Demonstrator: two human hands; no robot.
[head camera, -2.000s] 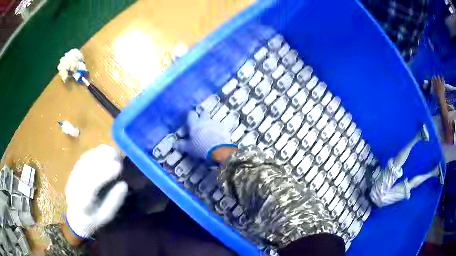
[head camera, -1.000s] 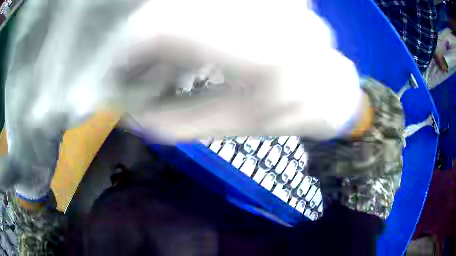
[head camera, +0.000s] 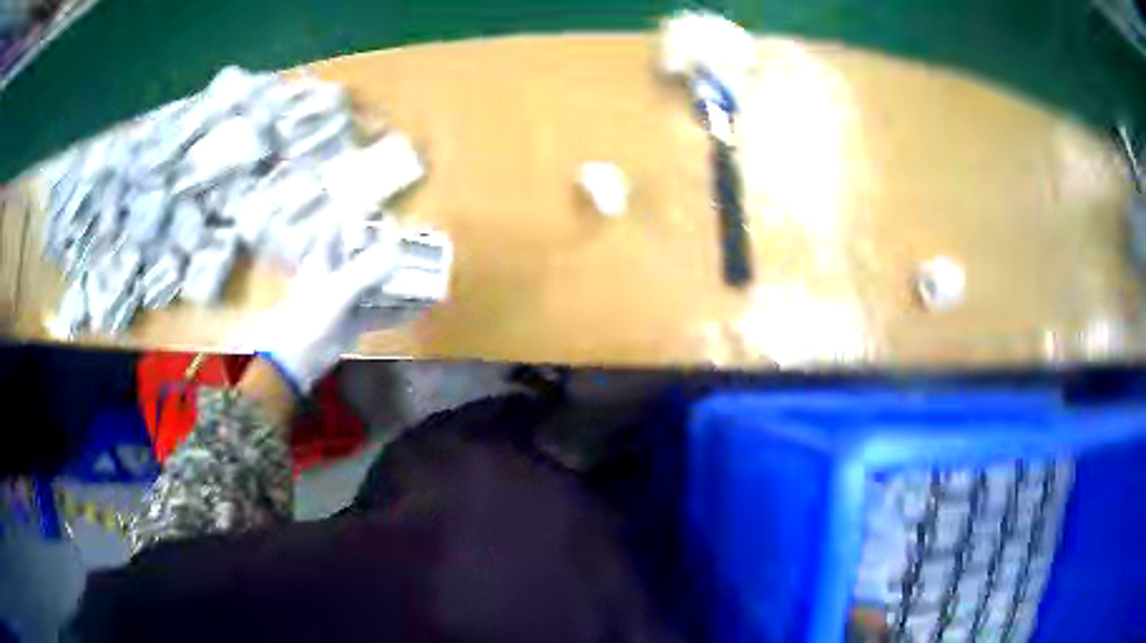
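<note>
My left hand (head camera: 321, 308), in a white glove with a blue cuff edge, reaches over the bench's front edge at the left. It holds a boxy hollow grey part (head camera: 421, 266) beside a heap of similar grey parts (head camera: 176, 189). My right hand (head camera: 884, 540) is low at the right inside the blue tote (head camera: 767, 502), over the left side of the packed assemblies (head camera: 993, 540). It is blurred and partly cut off by the lower edge, so its grip cannot be told.
A mallet (head camera: 731, 207) with a black handle and white head lies on the tan bench (head camera: 503, 138). Small white pieces lie left of it (head camera: 603, 189) and right of it (head camera: 940, 284). A green belt (head camera: 503, 15) runs behind. A red stool (head camera: 324, 427) stands under the bench.
The view has swung left to the bench and heap. My left hand has come onto a grey part. The white blur of gloves across the view is gone; my right hand is low in the tote.
</note>
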